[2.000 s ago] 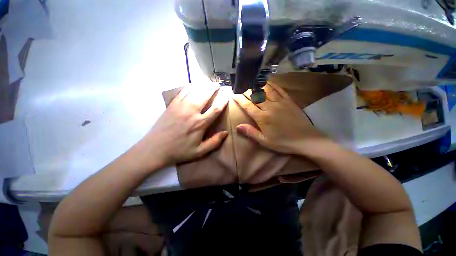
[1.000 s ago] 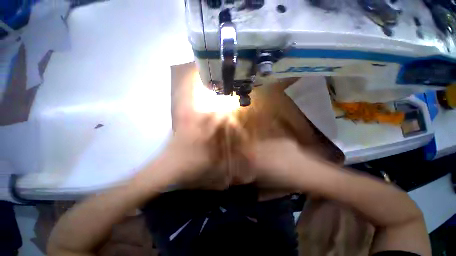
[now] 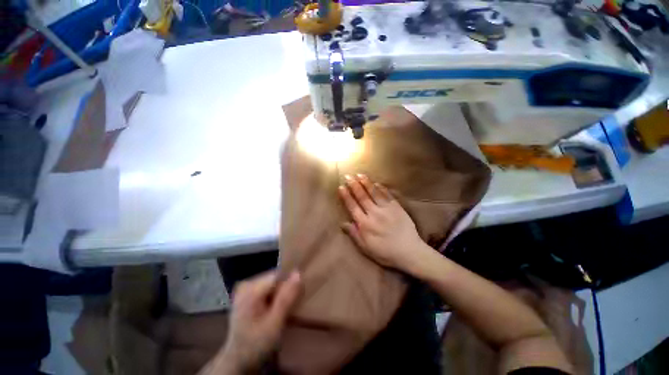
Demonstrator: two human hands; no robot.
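A large brown fabric piece lies under the presser foot and needle area, spreads over the bed and hangs over the table's front edge towards the lap. My right hand lies flat on it, fingers spread, just in front of the needle area. My left hand is lower left, blurred, fingers closed at the fabric's left edge over the lap. The white sewing machine stands behind, its lamp glaring over the needle, so the foot's contact with the cloth cannot be told.
Orange thread bundle lies right of the fabric. Pale and brown cut pieces lie on the table's left side. A blue trough runs at the back left. More brown cloth hangs below the table at the right.
The fabric now extends over the front edge towards the lap. My left hand has moved down and left from the needle area to its edge. The view has shifted, showing more of the table.
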